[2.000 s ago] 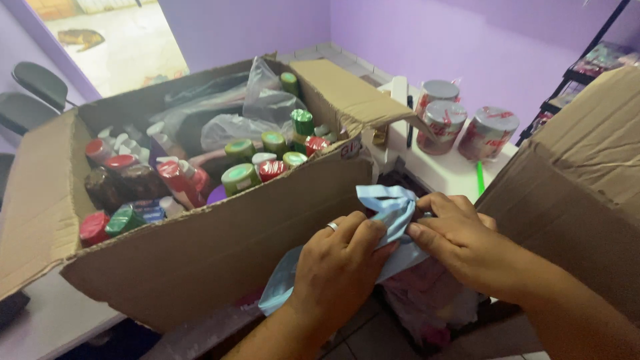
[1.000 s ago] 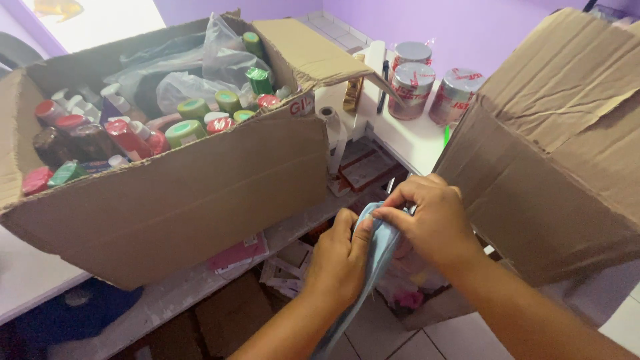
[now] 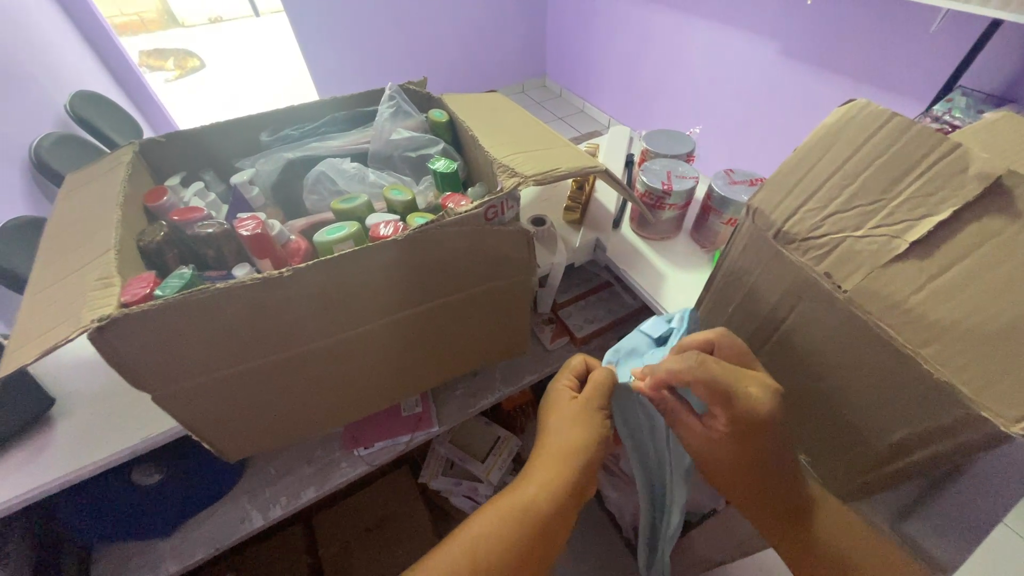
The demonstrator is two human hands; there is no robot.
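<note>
A light blue cloth (image 3: 652, 448) hangs down between my hands, its upper part bunched. My left hand (image 3: 578, 408) pinches the cloth's edge between thumb and fingers. Close beside it, on the right, my right hand (image 3: 712, 400) has its thumb and fingertips pressed together on the edge. A tiny shiny piece (image 3: 634, 379) shows at the right fingertips; what it is cannot be told. To the left of the hands stands an open cardboard box (image 3: 336, 344) holding capped bottles (image 3: 340, 238) and clear plastic bags (image 3: 344, 182).
A second cardboard box (image 3: 864, 320) stands close on the right. Wrapped jars (image 3: 664, 196) and a gold object (image 3: 580, 192) are on the white table (image 3: 656, 268) behind. A paper roll (image 3: 544, 240) is beside the left box. Below are a pink folder (image 3: 388, 424) and white frames (image 3: 472, 456).
Both hands keep hold of the blue cloth, which earlier was bunched higher between them and now hangs down lengthwise. The fingers have shifted along its edge.
</note>
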